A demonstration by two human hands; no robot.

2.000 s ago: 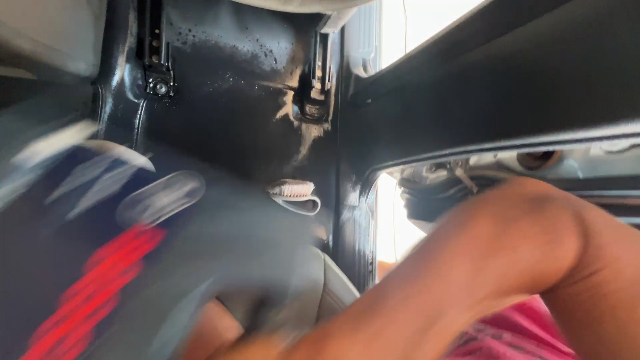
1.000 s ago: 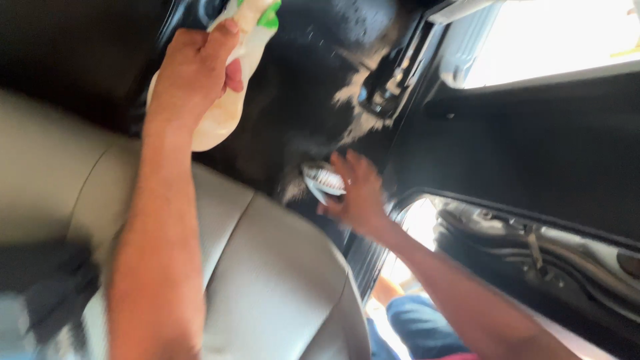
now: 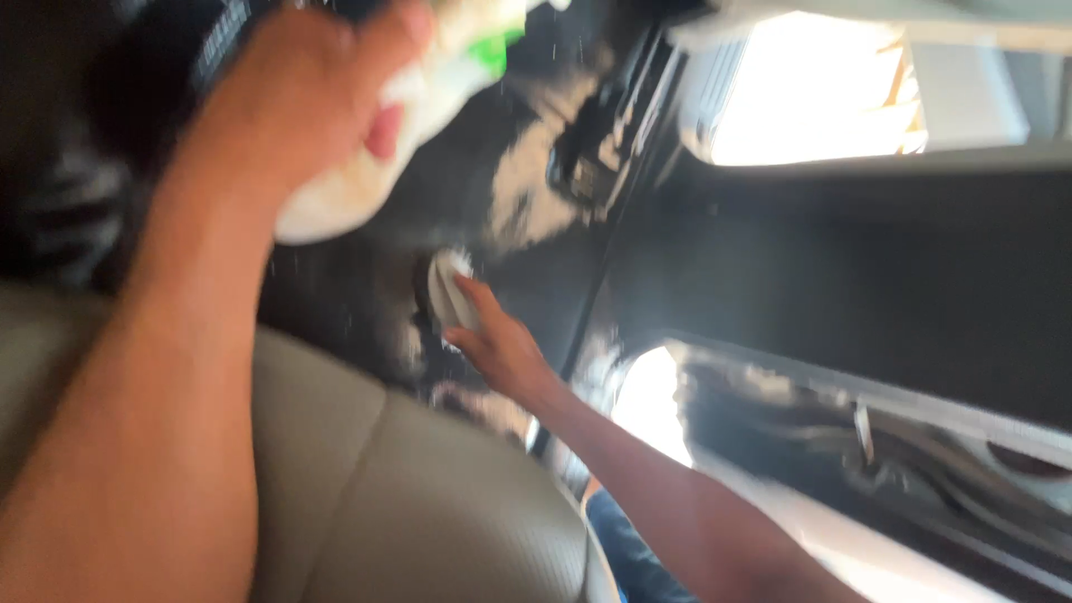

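At the upper left, my left hand [image 3: 310, 100] grips a pale plastic bottle [image 3: 352, 188] with a green part; motion blurs its outline. Lower down, near the middle, my right hand [image 3: 507, 343] has its fingers and thumb around a whitish brush or pad [image 3: 452, 293], whose exact kind is blurred. The pad is against the wet black floor [image 3: 343, 285] of a vehicle. Pale foam or dirty liquid [image 3: 532, 188] lies on the floor above the right hand, beside a seat rail [image 3: 590, 159].
A grey seat [image 3: 435, 502] fills the lower middle. Along the right runs a black panel [image 3: 837, 276], with a bright opening above and an uncovered metal section [image 3: 871, 435] below. Blue cloth [image 3: 632, 544] shows at the bottom.
Two seconds ago the brush or pad lay on the floor with no hand on it. My right hand has reached it and closed on it. The bottle in my left hand has come into view.
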